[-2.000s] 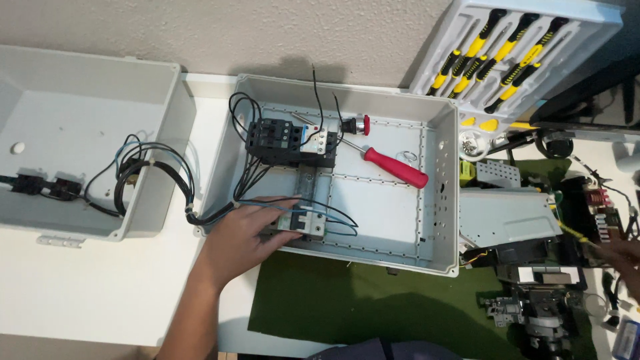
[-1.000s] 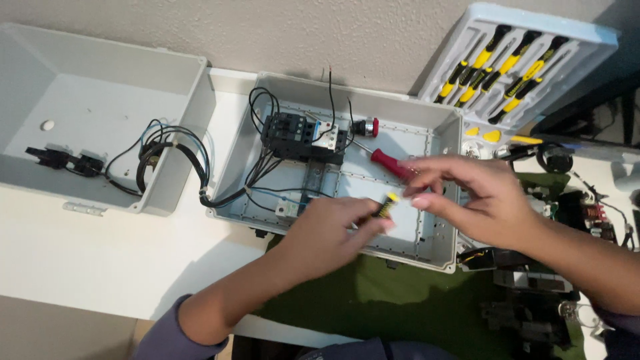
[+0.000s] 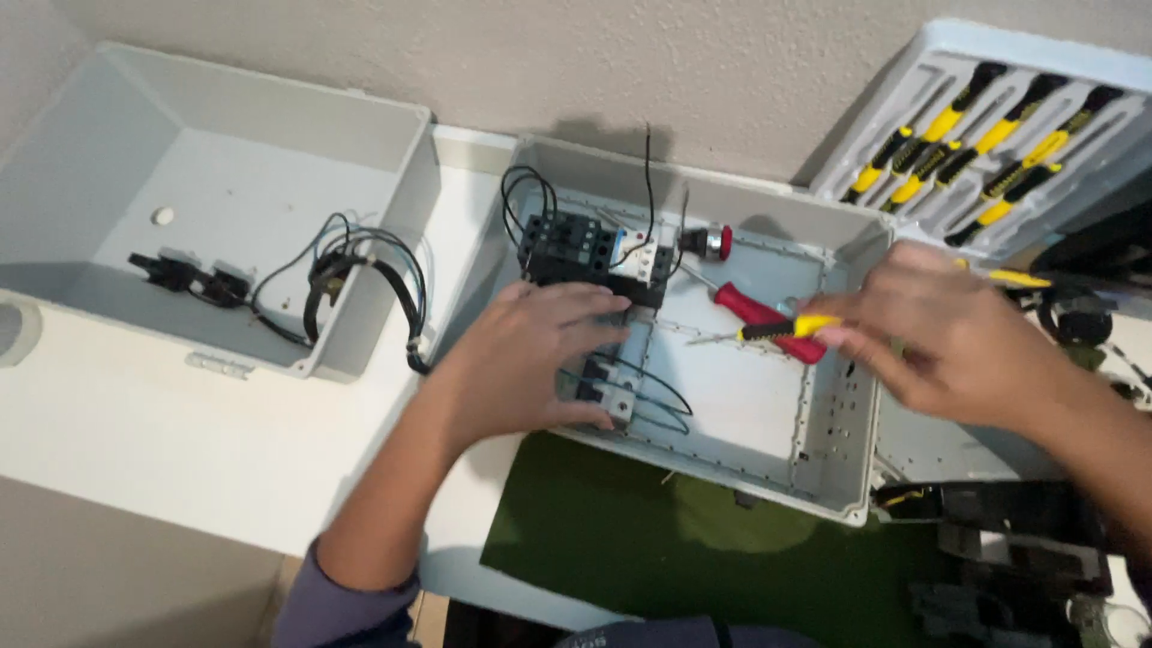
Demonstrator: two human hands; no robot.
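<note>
My right hand (image 3: 936, 333) grips a small yellow-and-black screwdriver (image 3: 769, 329), its tip pointing left over the grey plastic enclosure (image 3: 756, 486). My left hand (image 3: 531, 360) rests, fingers spread, over the enclosure's left part, between a black contactor (image 3: 562, 247) with a white-fronted module (image 3: 639, 258) and a small white circuit breaker (image 3: 619, 402). Its thumb is at the breaker; whether it presses on it I cannot tell. Black and bluish wires run from these parts. A red-handled screwdriver (image 3: 747, 309) lies inside, below a red push button (image 3: 724, 243), partly behind the small screwdriver.
Left stands a second grey box (image 3: 360, 355) with black parts and a wire bundle (image 3: 405, 297) running over its wall. A white tray (image 3: 954, 40) of yellow-and-black screwdrivers leans at the back right. A green mat (image 3: 630, 531) lies in front, with dismantled electronics (image 3: 1008, 558) at right.
Two seconds ago my left hand was at the breaker. One second ago both hands were close together around a small yellow-and-black tool; now the left is back over the breaker, the right holding the screwdriver.
</note>
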